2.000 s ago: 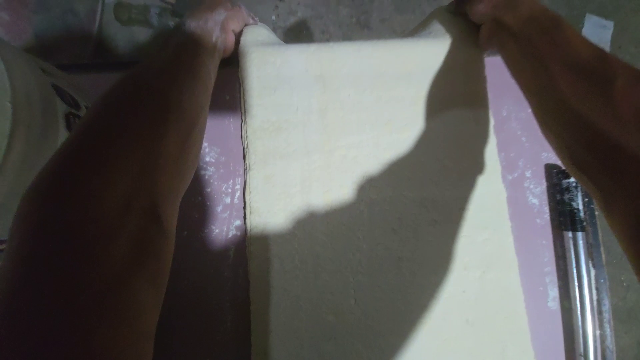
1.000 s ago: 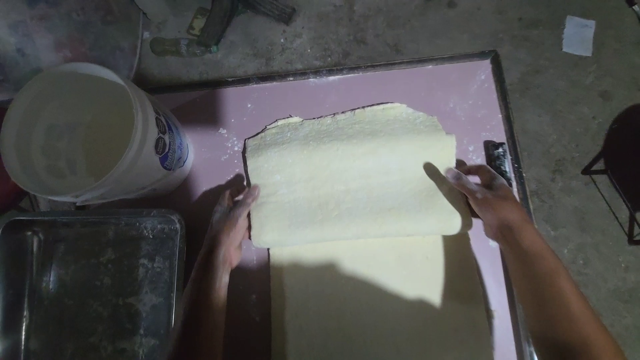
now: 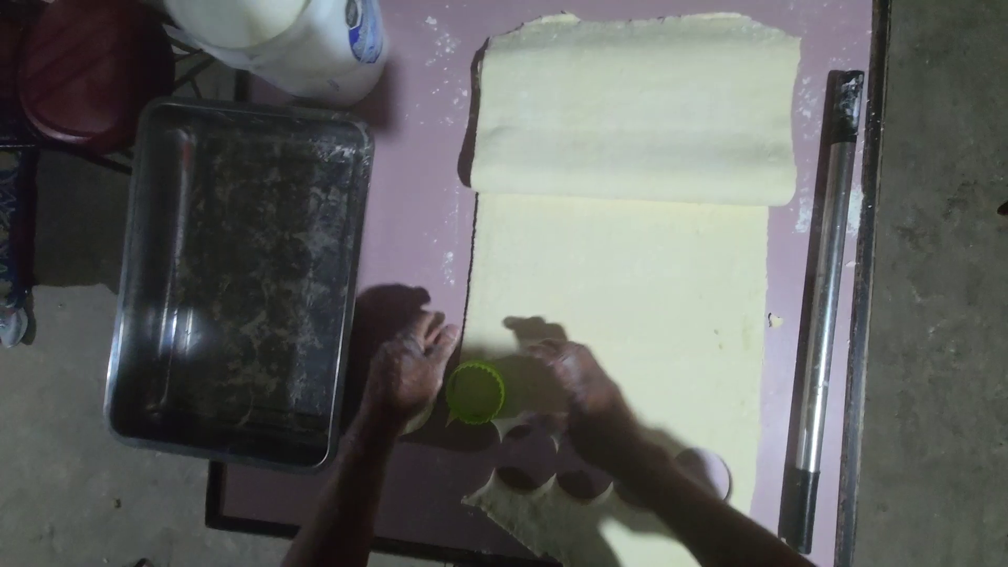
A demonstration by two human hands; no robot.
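A long sheet of pale dough (image 3: pixel 622 268) lies on the pink tabletop, its far end folded over on itself. Round holes are cut in its near part. A green scalloped round cutter (image 3: pixel 475 392) rests at the sheet's left edge, between my hands. My left hand (image 3: pixel 413 362) is just left of the cutter, fingers partly curled, with a bit of pale dough showing beneath it; its grip is unclear. My right hand (image 3: pixel 579 374) hovers above the dough, right of the cutter, its fingertips in shadow, so I cannot tell whether it holds anything.
A metal baking pan (image 3: pixel 236 291) sits at the left, below a white plastic bucket (image 3: pixel 315 47). A metal rolling pin with black ends (image 3: pixel 827 315) lies along the table's right edge. A red stool (image 3: pixel 94 75) stands beyond the pan at the upper left.
Both hands have let go of the dough's far part, which they held one second ago, and moved to the near left edge. The folded flap now lies flat. The view has shifted.
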